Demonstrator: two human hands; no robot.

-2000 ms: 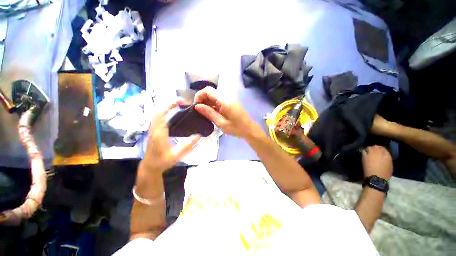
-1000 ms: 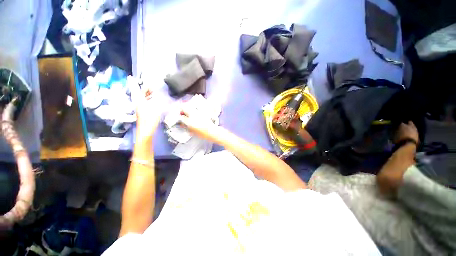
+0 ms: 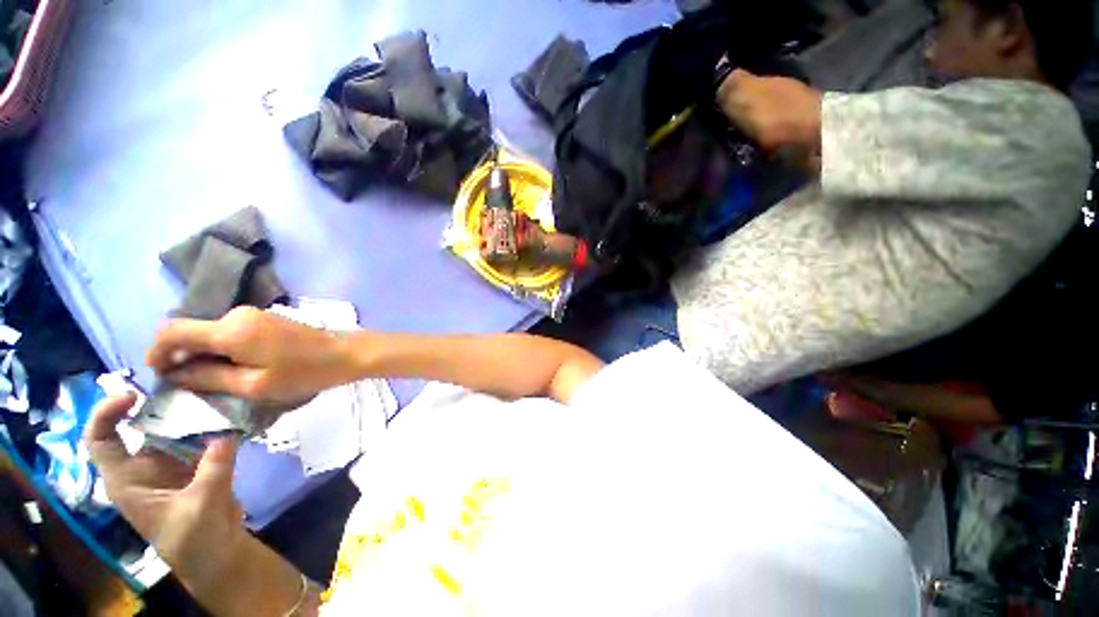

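Observation:
My left hand [image 3: 175, 494] and my right hand [image 3: 259, 356] hold a small grey fabric piece [image 3: 235, 412] between them, near the table's front left edge. A white piece [image 3: 187, 413] shows against the fabric. My fingers hide part of both. A loose stack of white pieces [image 3: 331, 422] lies under and beside my right forearm. A small group of curled grey pieces [image 3: 229, 265] lies just beyond my right hand.
A large heap of grey pieces [image 3: 392, 115] lies farther back on the lavender table [image 3: 145, 133]. A drill [image 3: 512, 235] rests on a yellow coil [image 3: 542, 193]. A person at right reaches into a black bag [image 3: 615, 157]. White offcuts [image 3: 78, 434] are at left; a basket rim [image 3: 34, 60] is top left.
The view has turned towards the right, and the table's things appear shifted left and tilted. My hands have come together on a grey piece. The neighbour shows more fully.

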